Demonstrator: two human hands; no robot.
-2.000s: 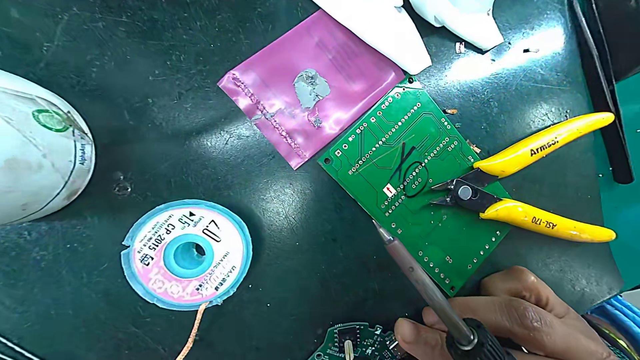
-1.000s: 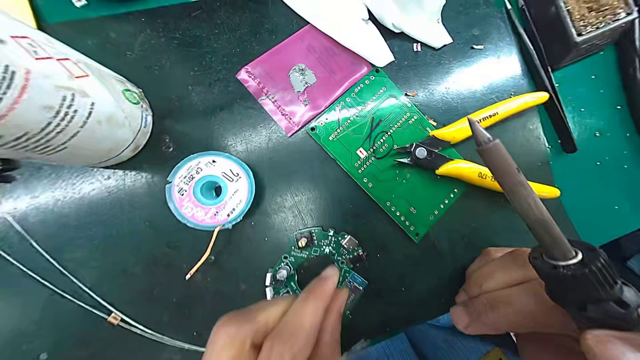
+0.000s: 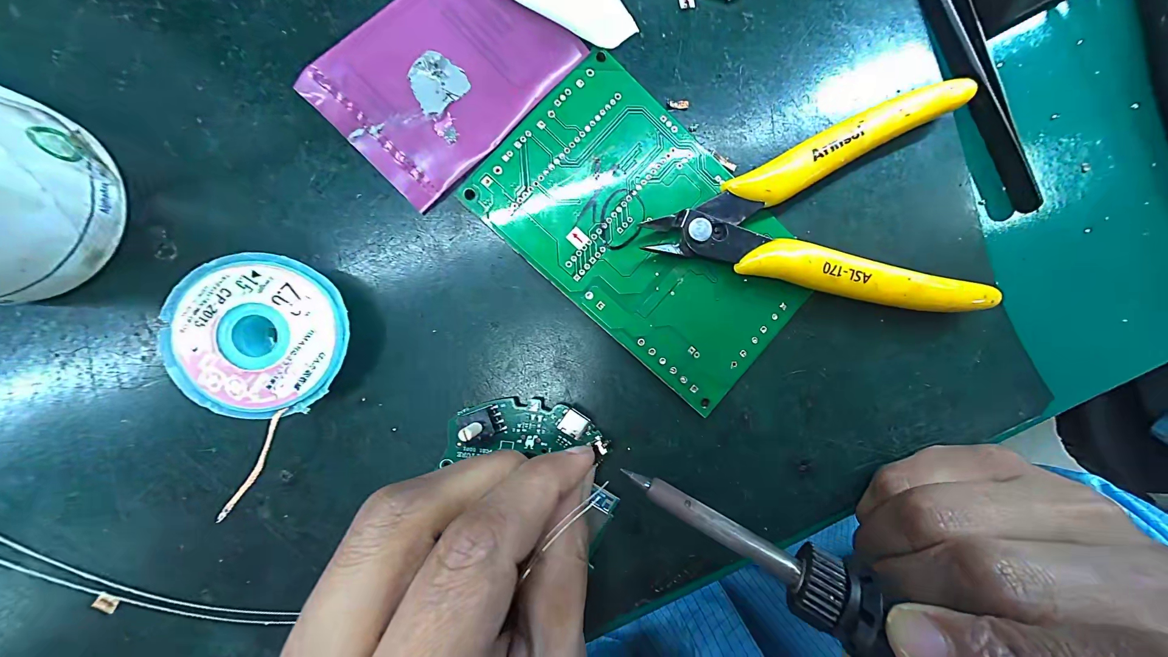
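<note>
My left hand [image 3: 456,557] pinches a small round green circuit board [image 3: 525,424] at the bottom centre, its fingers covering much of it. Thin wires [image 3: 561,529] run between the fingers, beside a small blue part [image 3: 602,500]. My right hand [image 3: 995,547] grips the black handle of a soldering iron [image 3: 721,525]. The iron's tip points left, just to the right of the round board, apart from it. A larger green circuit board [image 3: 630,319] lies further back, with yellow-handled flush cutters [image 3: 858,274] resting open across it.
A spool of desoldering braid [image 3: 319,338] lies at the left, its copper end out. Behind it stands a white container [image 3: 55,201]. A pink antistatic bag [image 3: 401,91] touches the large board. Black tweezers [image 3: 995,119] lie at the back right. A thin cable [image 3: 164,602] crosses the lower left.
Two seconds ago my left hand was out of view; now it is on the round board. The iron was over the large board, then raised at the right, and is now lowered near the round board.
</note>
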